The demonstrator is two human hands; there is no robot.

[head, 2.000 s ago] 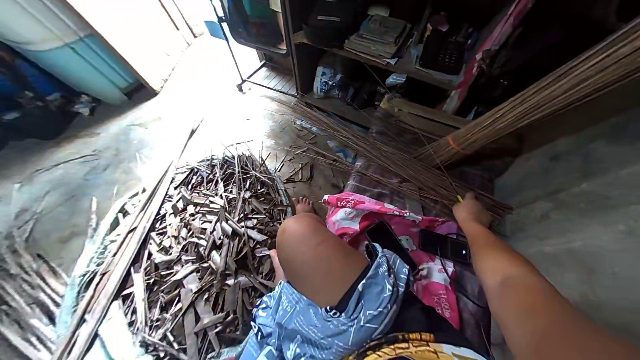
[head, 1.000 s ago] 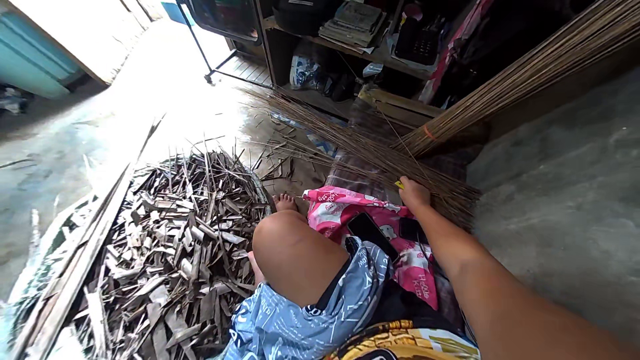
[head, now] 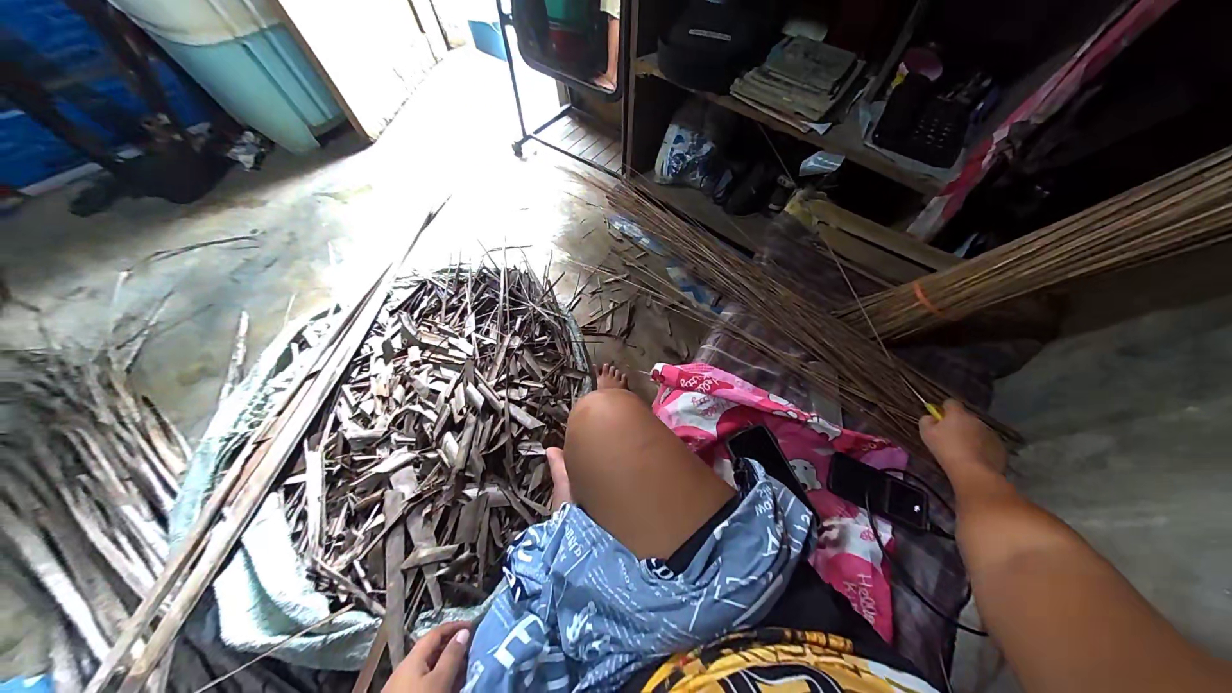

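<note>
My right hand is closed around a small yellow-handled tool, its thin part pointing up and left; whether it also grips a thin stick cannot be told. Under and beside that hand lies a loose bundle of thin brown sticks. A thicker bundle, tied with an orange band, leans in from the right. My left hand is at the bottom edge, by the blue patterned shorts, partly cut off; a thin strip is near it. A sack holds a heap of dry leaf scraps.
Long dry strips lie across the sack's left side, with more at far left. Two phones and a cable rest by a pink printed cloth. A shelf with papers and shoes stands ahead. My bent knee is between sack and cloth.
My left hand has come into view at the bottom edge. My right hand stays near the lower end of the loose sticks with the yellow-handled tool.
</note>
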